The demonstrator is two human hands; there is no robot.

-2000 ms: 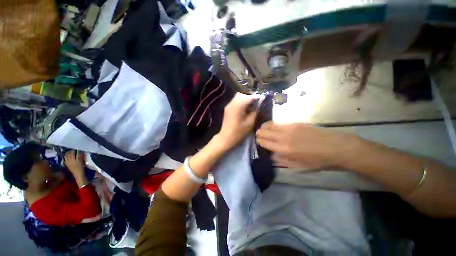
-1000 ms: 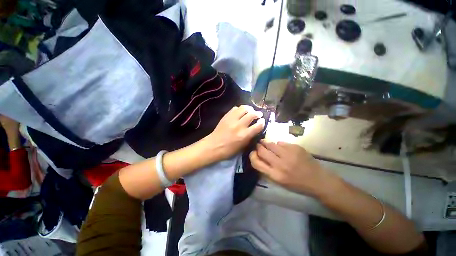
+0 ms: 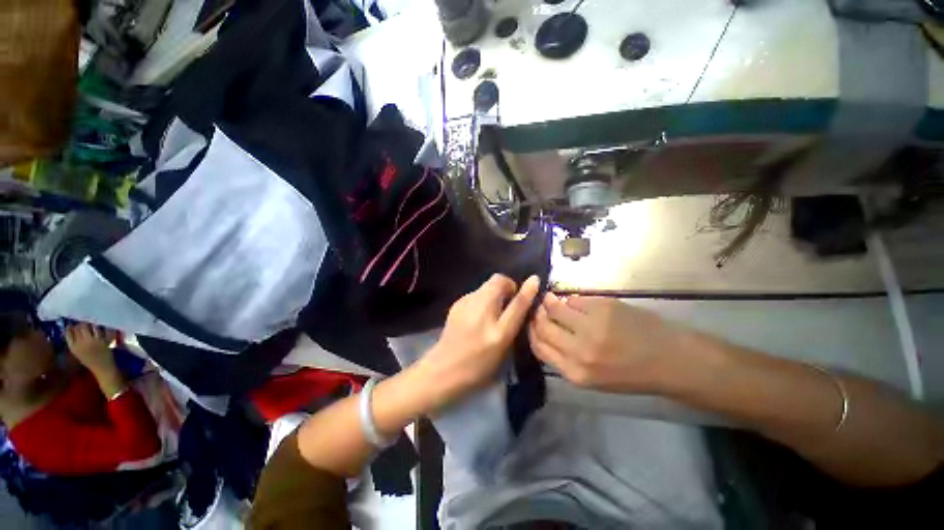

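Observation:
A black garment panel with curved red and pink lines lies under the needle area of the white sewing machine. Pale grey cloth hangs from its near edge. My left hand pinches the panel's edge a little in front of the presser foot. My right hand holds the same edge just beside it, fingertips together. The fingertips of both hands nearly touch. The needle tip is lost in the lamp glow.
A heap of black and pale grey pieces lies left of the machine, with red fabric below it. Dark thread tails and a black pad are on the right. A person in red sits at the far left.
Both hands have drawn back from the needle toward my body along the panel's edge. The view has also shifted and turned. The pale piece behind the panel shows less.

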